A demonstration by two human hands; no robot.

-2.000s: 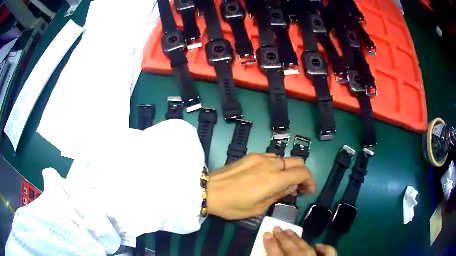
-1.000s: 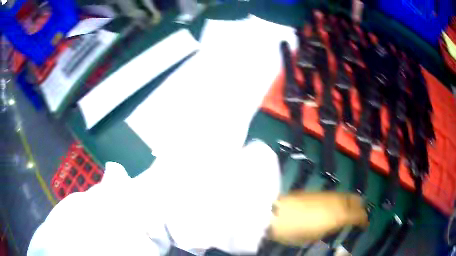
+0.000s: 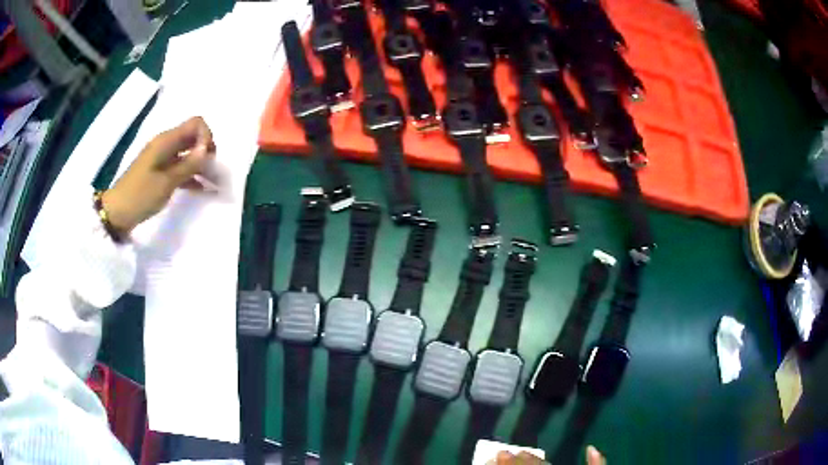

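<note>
Watches lie in a row on the green mat. Several have pale grey printed films on their screens, such as this filmed watch (image 3: 397,339); the two rightmost, including this bare watch (image 3: 606,366), have black screens. My left hand (image 3: 159,177) is raised over the white paper sheets (image 3: 195,354), fingers curled; a blurred pale patch shows at its fingertips, and I cannot tell whether it holds a film. My right hand (image 3: 519,459) is cut off by the bottom edge, only fingertips showing, holding a small white card (image 3: 490,450) below the row.
An orange-red tray (image 3: 672,118) behind the row bears many face-down watches (image 3: 466,118). At right are a tape roll (image 3: 770,236) with shiny items inside, a crumpled white scrap (image 3: 729,349) and a clear plastic bag (image 3: 804,300).
My left hand has moved left from over the watches to above the paper sheets, uncovering the row. My right hand and the card sit lower in view. The head view swung left and back.
</note>
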